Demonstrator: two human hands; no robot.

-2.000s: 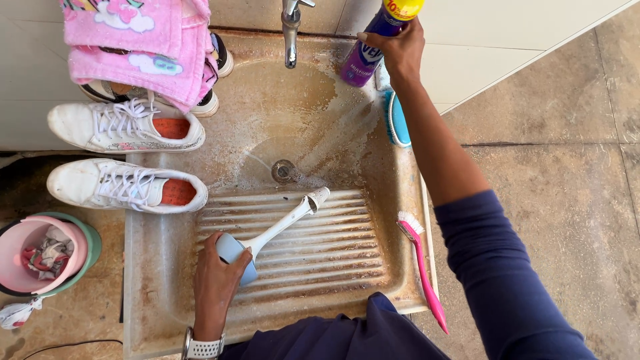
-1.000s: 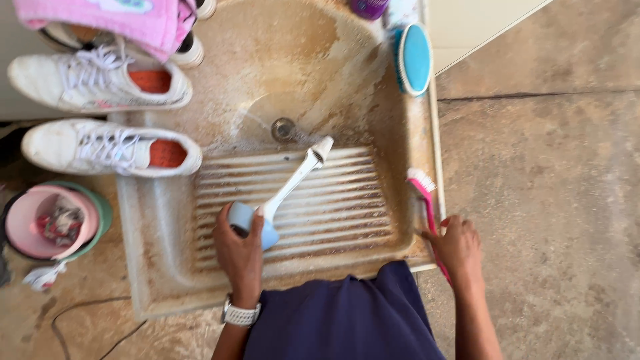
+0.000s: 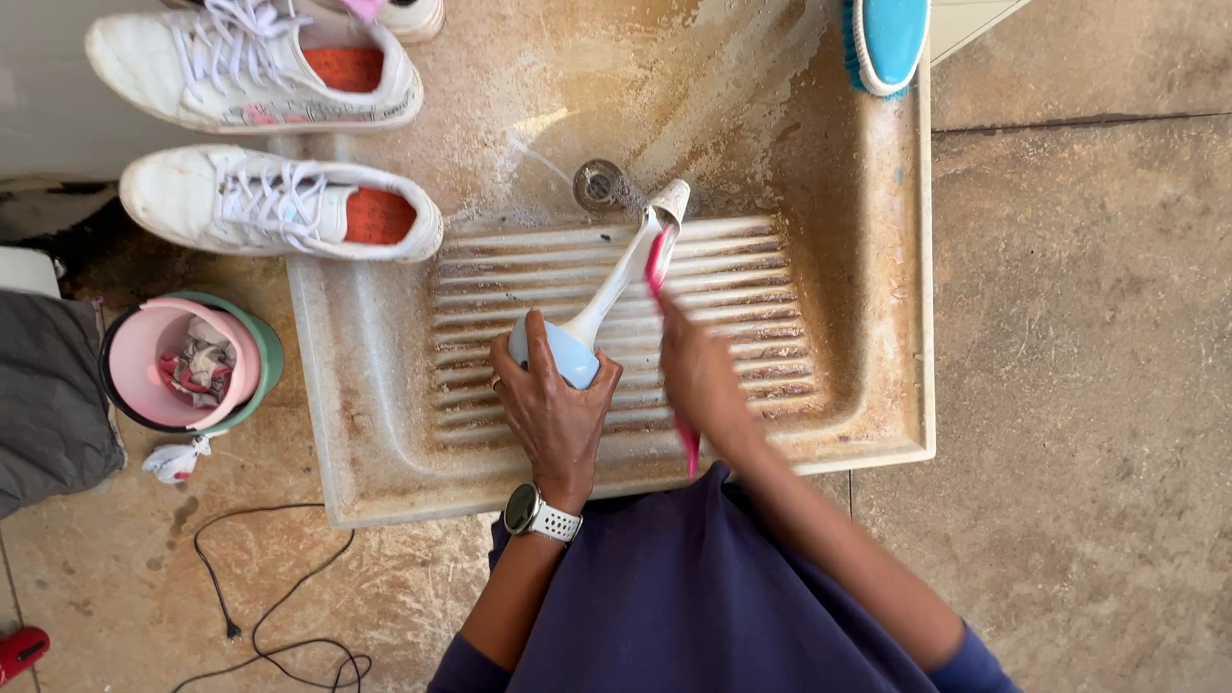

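My left hand [image 3: 553,409] grips the light blue end of a white-handled utensil [image 3: 613,289], possibly a toilet brush, over the ribbed washboard [image 3: 751,332] of a stained laundry sink [image 3: 890,289]. The utensil's white tip points up and right, close to the drain [image 3: 599,185]. In my right hand [image 3: 703,380], slightly blurred, is a pink-handled scrub brush [image 3: 656,260]; its upper end is at the utensil's white tip, and its bristles are hardly visible. Whether brush and tip touch cannot be told.
White sneakers [image 3: 279,204] rest along the sink's left edge. A blue oval brush [image 3: 890,43] lies on the upper right rim. On the floor at left are nested buckets [image 3: 130,351] holding cloths, a small tied bag [image 3: 177,460] and a black power cord [image 3: 279,602].
My right hand let go of the purple spray bottle, reached the pink brush on the right rim, and now holds it over the washboard. My left hand keeps its hold. The view has shifted downward.
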